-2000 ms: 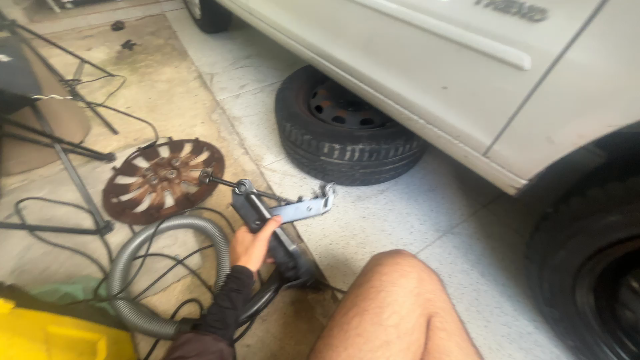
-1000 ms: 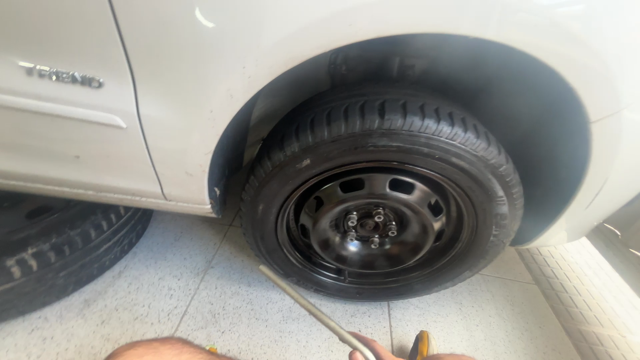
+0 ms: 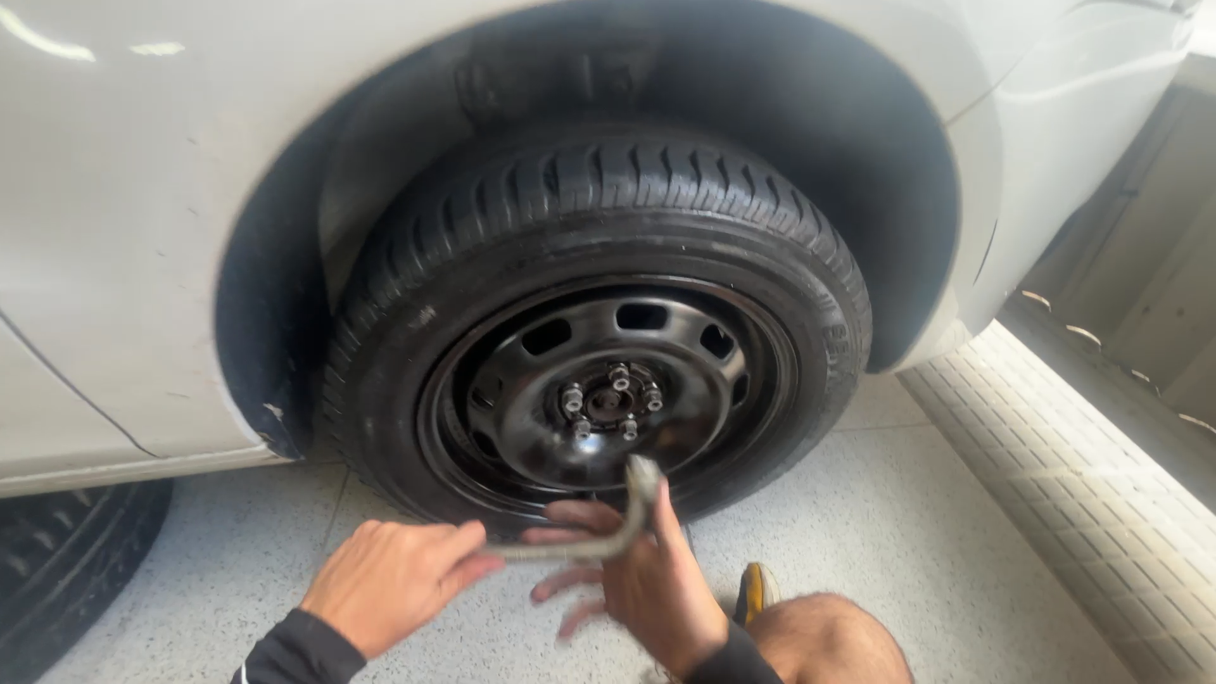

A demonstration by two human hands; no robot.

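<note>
My left hand (image 3: 399, 579) grips the straight end of an L-shaped metal lug wrench (image 3: 570, 549). Around the bend is my right hand (image 3: 655, 579), palm up, its fingers spread and blurred, with the wrench's socket end pointing up beside the thumb. Both hands are in front of the lower part of a car wheel with a black steel rim (image 3: 513, 418) and a black tire (image 3: 608, 228). Several lug bolts (image 3: 619, 378) sit around the hub. The wrench's socket is below the bolts in the view; whether it touches the rim cannot be told.
The white car body (image 3: 123, 237) arches over the wheel. Another tire (image 3: 76, 560) lies at the lower left, partly under the sill. A ribbed tile strip (image 3: 1064, 494) runs along the right of the speckled floor. My knee (image 3: 826, 641) and a shoe (image 3: 757, 591) show at the bottom.
The view has swung from the loose tire and hubcap to the mounted wheel, and moved closer. The lug wrench, low in the frame a second ago, is now raised before the rim with both hands at it.
</note>
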